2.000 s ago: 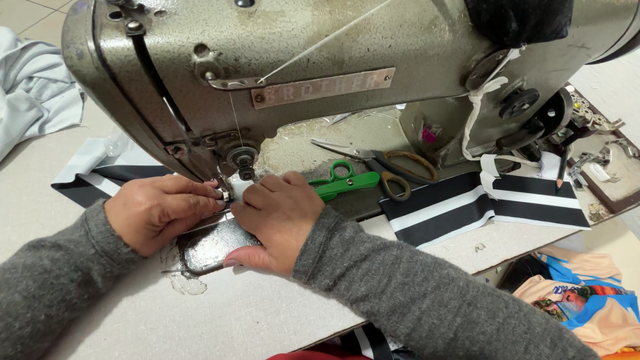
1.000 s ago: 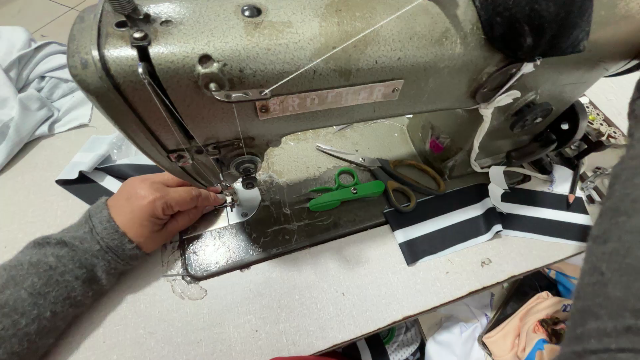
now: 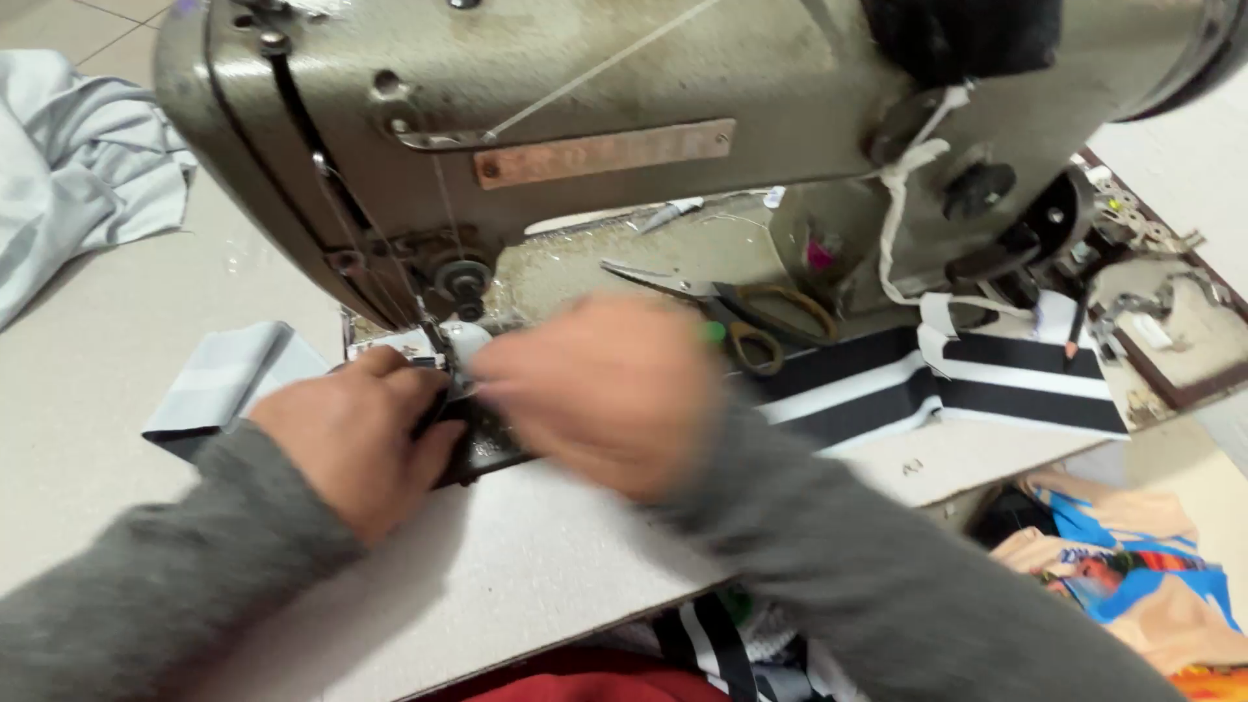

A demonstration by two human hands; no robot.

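Observation:
My left hand (image 3: 356,429) lies beside the presser foot (image 3: 439,359) of a metal sewing machine (image 3: 575,88), its fingers bent over dark material at the needle area. My right hand (image 3: 609,390), blurred, is just right of the foot, fingertips brought together near the white piece (image 3: 468,341) there; whether it holds anything cannot be told. Behind it, scissors (image 3: 765,317) with dark, tan-edged handles lie on the machine bed, blades slightly apart. Only a bit of something green (image 3: 714,332) shows past my right hand. A folded grey and black strip (image 3: 229,375) lies left of my left hand.
A black-and-white striped band (image 3: 1024,380) lies at the right, with a pencil (image 3: 1076,327) over it. Pale fabric (image 3: 78,175) is heaped at the far left. Metal parts (image 3: 1136,219) stand at the back right. Printed cloth (image 3: 1121,556) lies below the table edge.
My right hand, out of view a second ago with only its sleeve at the right edge, is back beside the presser foot. My left hand stays near the foot, its fingers now more bent.

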